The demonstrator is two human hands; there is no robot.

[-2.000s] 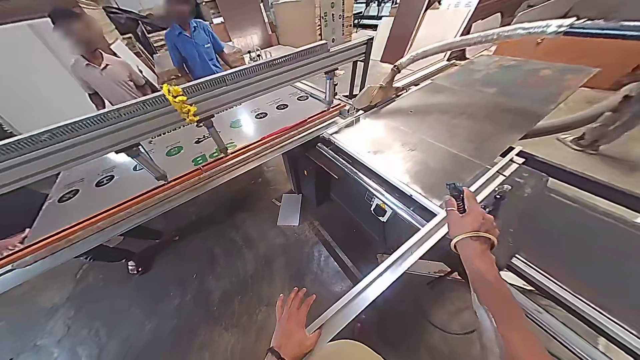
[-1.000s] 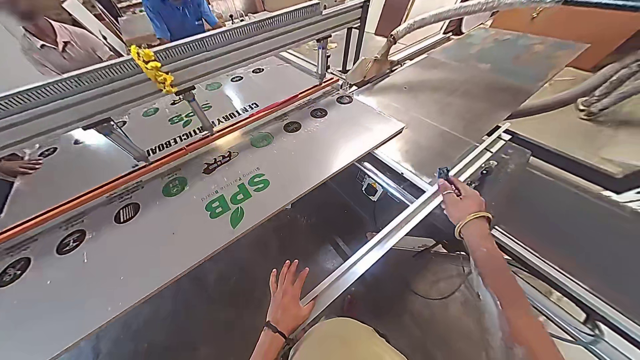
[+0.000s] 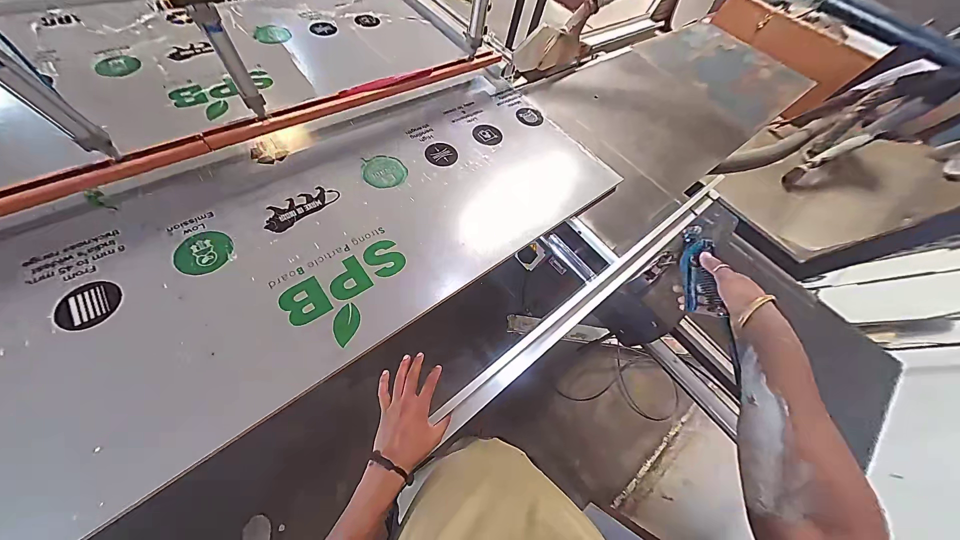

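My left hand (image 3: 409,412), with a dark band at the wrist, has its fingers spread and its thumb side against the near end of a long aluminium fence rail (image 3: 570,304). A wide printed particle board (image 3: 247,360) lies to the left of the rail, its long edge just beyond my fingertips. My right hand (image 3: 720,281), with a yellow bangle at the wrist, is closed on a blue and black handle (image 3: 697,274) at the far right part of the rail. The handle's lower part is partly hidden by my fingers.
A grey metal saw table (image 3: 645,112) stands beyond the rail. Along the board's far side runs an orange strip (image 3: 300,116) under a clamping beam's metal struts (image 3: 236,64). A loose cable (image 3: 619,382) hangs below the rail. A flexible hose (image 3: 855,142) lies at the far right.
The printed board has come out from under the beam toward me and now covers much of the floor seen at the left two seconds ago. The view has tilted down.
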